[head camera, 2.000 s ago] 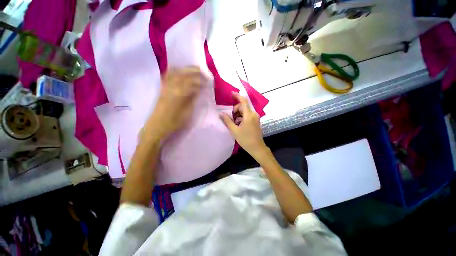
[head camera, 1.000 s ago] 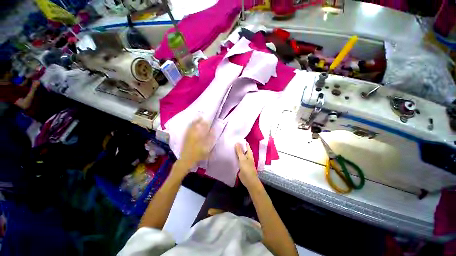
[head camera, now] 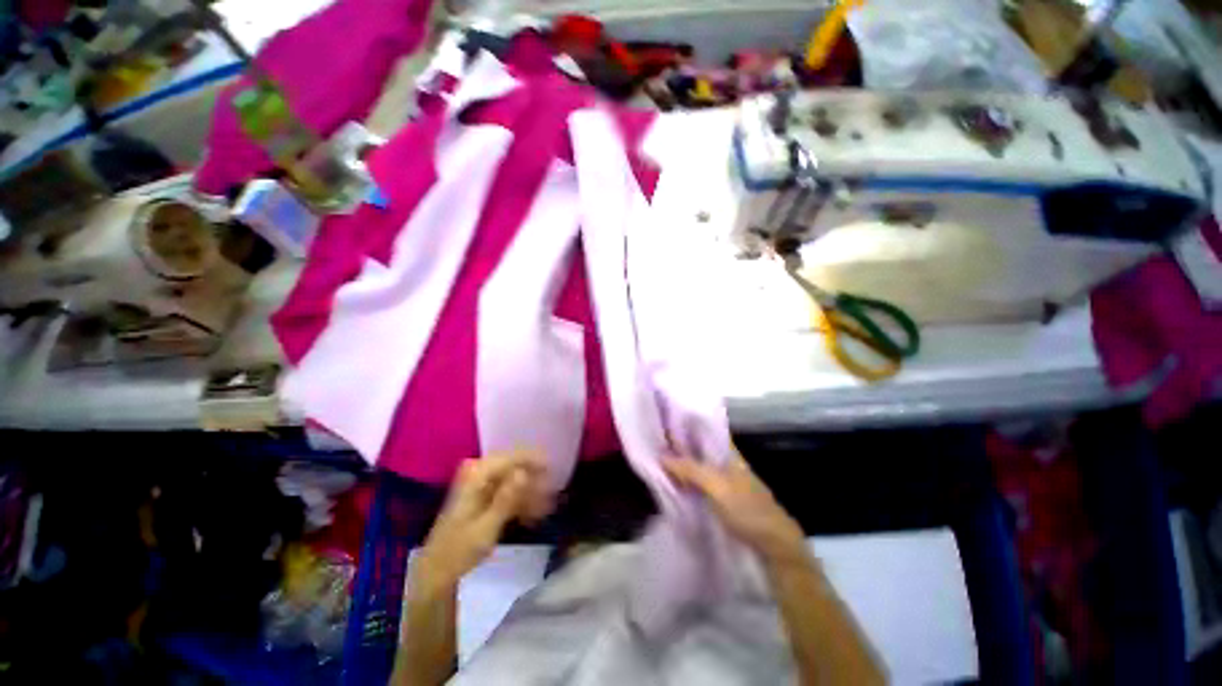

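Observation:
Magenta garment panels [head camera: 442,315] with pale pink sides lie spread over the table and hang at its front edge. My right hand [head camera: 734,499] is shut on a long pale pink panel [head camera: 619,295], bunched at the fingers and running back across the table. My left hand [head camera: 499,499] is at the lower edge of another pale pink panel [head camera: 520,375]; its fingers are bent and blurred, and I cannot tell whether they grip the cloth. Scissors [head camera: 864,332] with a yellow and a green handle lie under the sewing machine head.
The white sewing machine [head camera: 938,201] with a blue stripe stands at the right. A second machine with a round handwheel [head camera: 174,239] is at the left. A small box [head camera: 278,215] stands behind the panels. A white board [head camera: 898,603] is below the table.
The panels are spread wider, showing more magenta. My right hand has pulled a long pale strip towards my body. Both hands are now nearer the table's front edge. The view has shifted.

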